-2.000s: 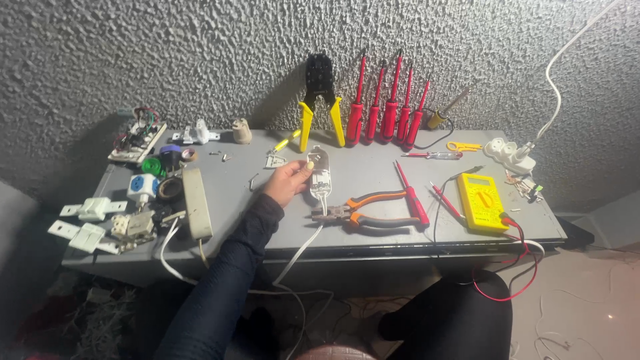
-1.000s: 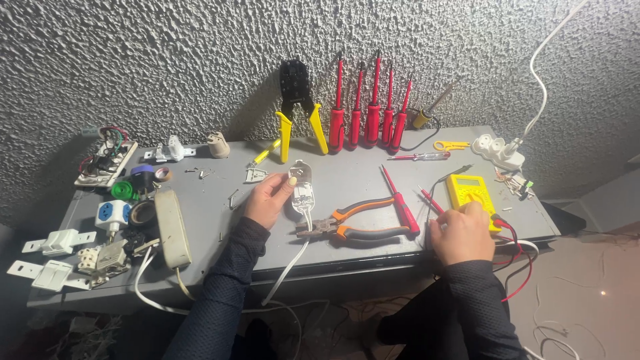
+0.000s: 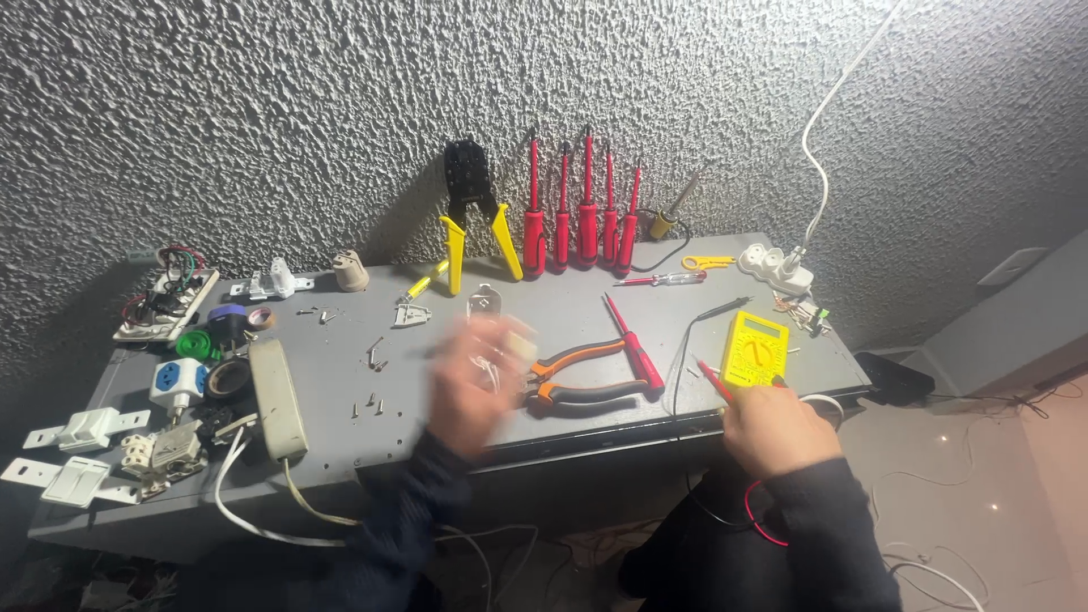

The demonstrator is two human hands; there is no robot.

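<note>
My left hand [image 3: 480,382] is motion-blurred over a pale oval device housing [image 3: 485,303], partly hiding it; a small cream piece [image 3: 521,344] shows by the fingertips, and whether it is held is unclear. My right hand [image 3: 778,429] closes around the red test probe [image 3: 712,379], its tip pointing up and left, just below the yellow multimeter [image 3: 756,350]. The black test probe [image 3: 722,311] lies left of the meter. Between my hands are orange-and-black pliers [image 3: 586,393], their jaws partly behind my left hand, and a red screwdriver [image 3: 642,361].
A crimping tool [image 3: 467,174] and several red screwdrivers [image 3: 586,234] lean on the textured wall. Loose screws [image 3: 374,353] lie left of my left hand. A long cream power strip [image 3: 278,399], sockets and tape rolls fill the left end. A white socket block [image 3: 775,269] stands far right.
My right hand, out of view two seconds ago, came in to the multimeter and now has the red probe. My left hand, earlier at the housing's left side, now blurs across it.
</note>
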